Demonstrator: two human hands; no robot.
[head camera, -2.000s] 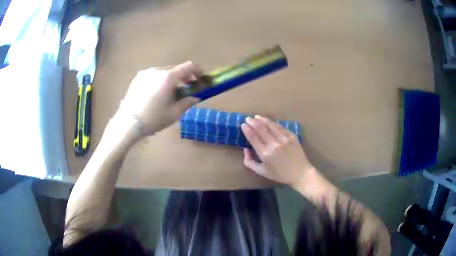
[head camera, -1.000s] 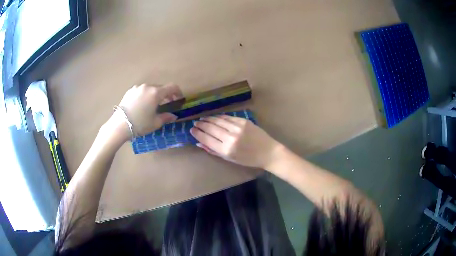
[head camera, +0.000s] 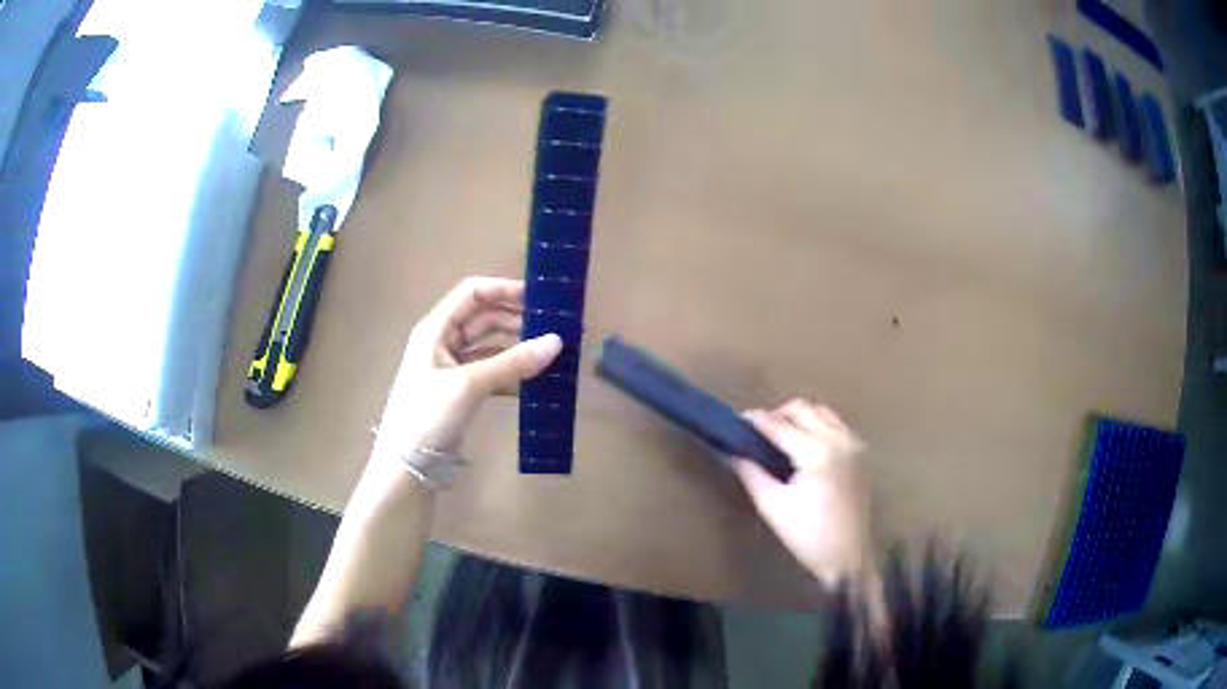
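Observation:
My left hand (head camera: 464, 353) holds a long dark blue strip stack (head camera: 563, 215) by its left side, thumb on its face. The stack points away from me and shows evenly spaced silver cross lines. My right hand (head camera: 807, 471), slightly blurred, grips the near right end of a second dark strip stack (head camera: 680, 404). That one slants up to the left, its far end close beside the first stack but apart from it. Its visible side is plain dark grey. How many strips each stack has cannot be told.
A yellow and black utility knife (head camera: 291, 316) lies left, with white tissue (head camera: 337, 119) at its far end. White sheets (head camera: 128, 256) line the left edge. A blue gridded sheet stack (head camera: 1117, 525) is at the right corner; several short blue stacks (head camera: 1101, 97) lie far right.
The stack under my right hand is off the table and in hand. The stack in my left hand has turned upright in view, cross-lined face showing. The view has shifted.

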